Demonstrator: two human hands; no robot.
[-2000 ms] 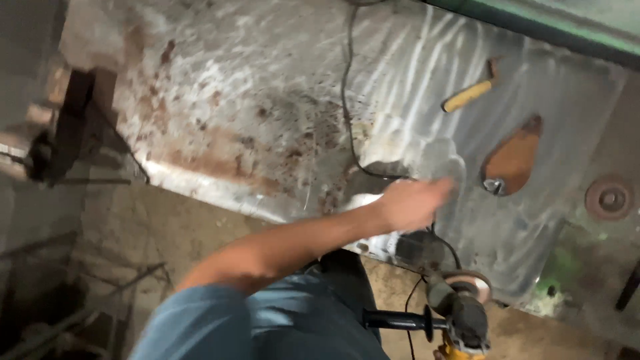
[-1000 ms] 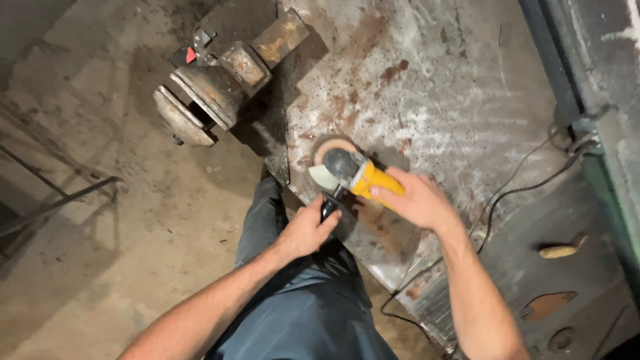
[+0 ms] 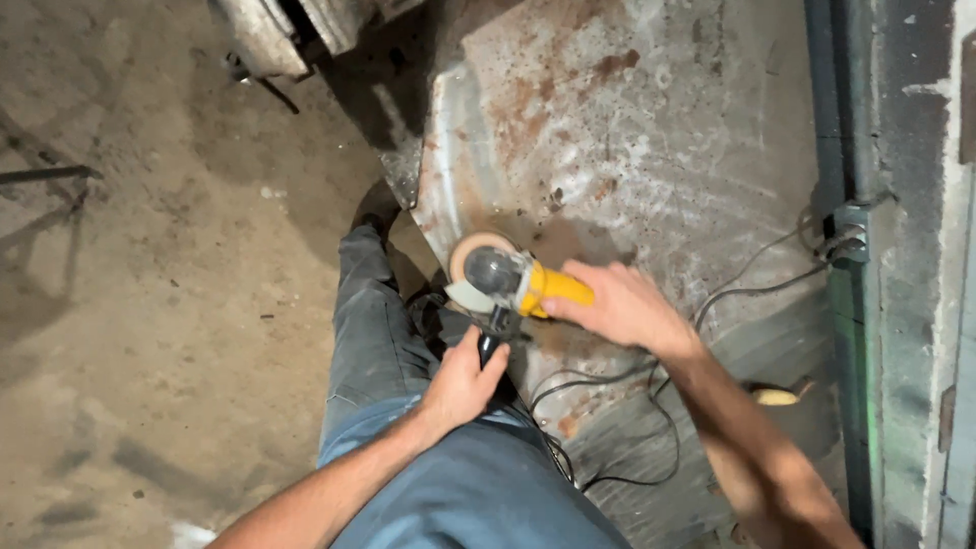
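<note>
A yellow angle grinder [image 3: 560,292] with a round tan disc [image 3: 467,252] is held over the near edge of a rust-stained metal sheet [image 3: 610,145]. My right hand [image 3: 621,305] is wrapped around its yellow body. My left hand [image 3: 463,377] grips the black side handle [image 3: 488,347]. The pale guard shows beside the disc, on the side toward my left hand. Whether the disc touches the sheet, I cannot tell. A brighter, curved strip of metal [image 3: 457,152] runs along the sheet's edge beyond the disc.
Black cords [image 3: 671,427] loop over the sheet on the right, up to an electrical box [image 3: 862,229] on the green-grey frame. A yellow-handled tool [image 3: 776,396] lies near my right forearm. Part of a bench vise [image 3: 267,34] shows at the top left, above the concrete floor [image 3: 191,252].
Two seconds ago the grinder lay at the sheet's edge, with one hand reaching over the sheet. One second ago both hands held it, as now. The view has turned a lot.
</note>
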